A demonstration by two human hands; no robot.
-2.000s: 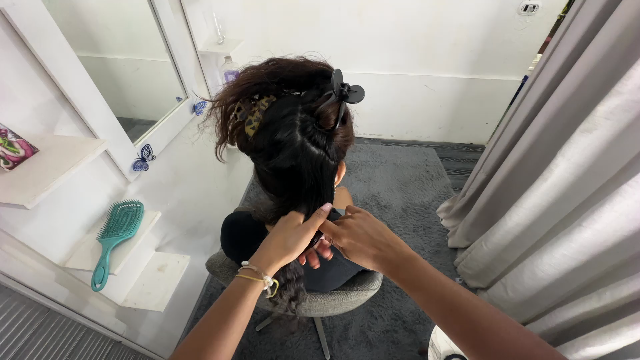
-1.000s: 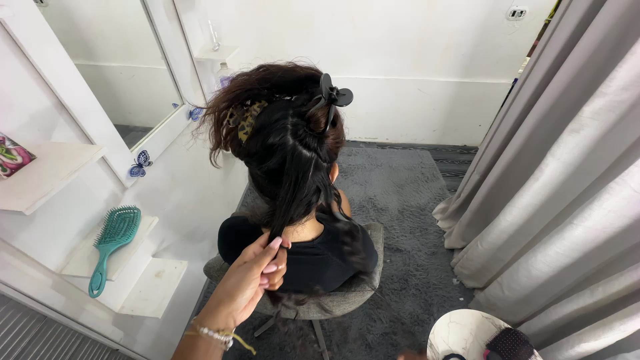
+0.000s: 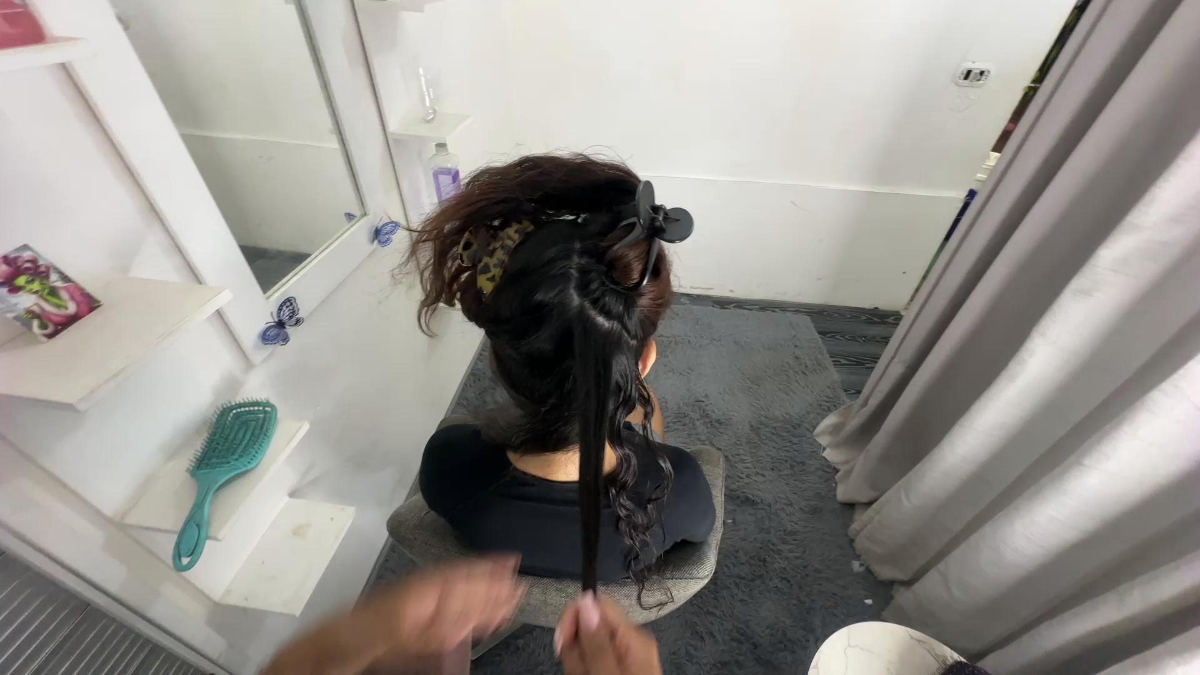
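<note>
A seated person with dark hair has their back to me. My right hand (image 3: 607,637) pinches a straight, taut hair section (image 3: 591,450) low behind the chair back. To its left, my left hand (image 3: 459,600) is blurred by motion; whether it holds anything cannot be told. A black claw clip (image 3: 661,223) grips hair at the upper right of the head, and a tortoiseshell claw clip (image 3: 500,255) sits at the upper left. Loose wavy strands (image 3: 640,487) hang to the right of the taut section.
A teal vented hairbrush (image 3: 230,450) lies on a low white shelf (image 3: 281,562) at left, below a mirror (image 3: 253,122). The grey upholstered chair (image 3: 703,553) stands on a grey rug (image 3: 759,412). Grey curtains (image 3: 1031,356) hang at right, near a round marble-patterned top (image 3: 872,652).
The hair section, gripped near the neck by my left hand a second ago, is now stretched down in my right hand. My left hand has let go of it.
</note>
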